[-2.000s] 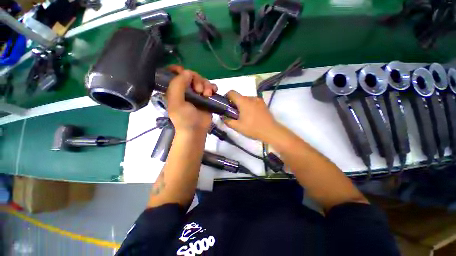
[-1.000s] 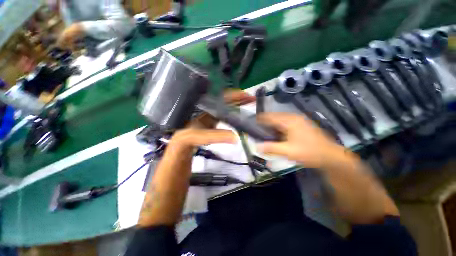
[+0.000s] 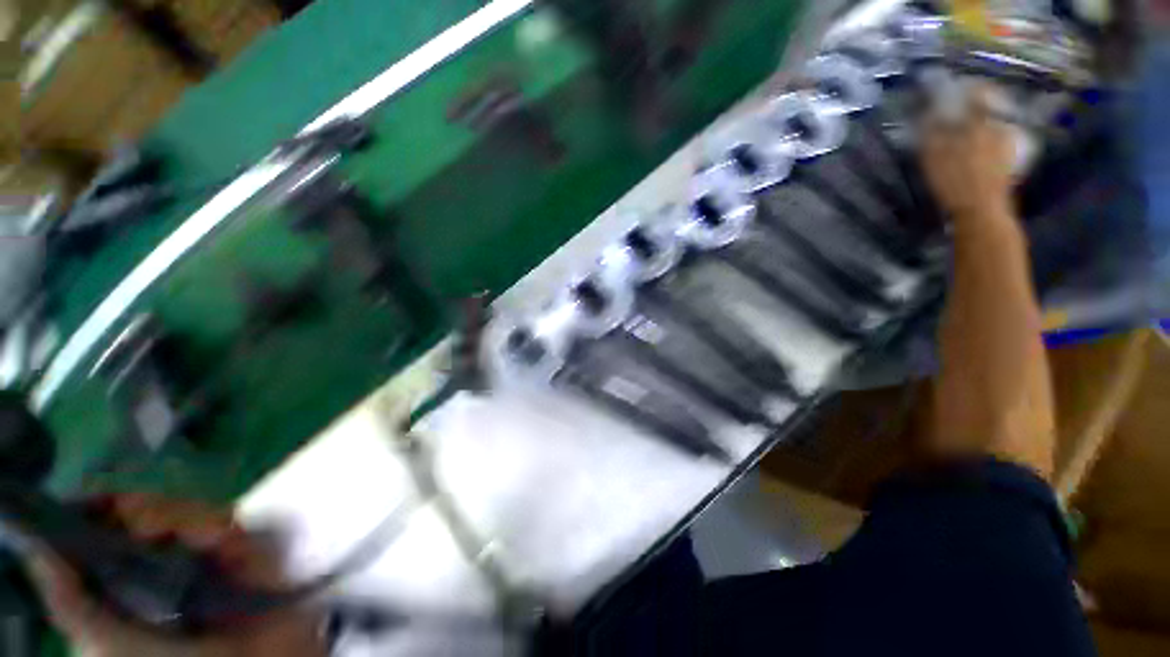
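The picture is blurred. My left hand (image 3: pixel 193 578) is at the lower left edge, partly cut off, closed around the handle of a dark hair dryer (image 3: pixel 116 558). The dryer's head is cut off by the left edge. My right hand (image 3: pixel 969 148) is stretched out to the upper right, at the far end of the row of dryers (image 3: pixel 680 347). Something pale shows at its fingers, but blur hides whether it is held. The row's silver ring heads point up the mat and the dark handles lie towards me.
A white mat (image 3: pixel 513 469) lies under the row, with a dark cable near its front. Blurred dark dryers lie on the green belt (image 3: pixel 449 180) beyond a pale rail. A cluttered bluish area stands at the far right, with brown cardboard (image 3: pixel 834 449) below the bench.
The view has swung right. My right hand has left the dryer handle and reached to the far right end of the row. My left hand and the dryer now sit at the lower left.
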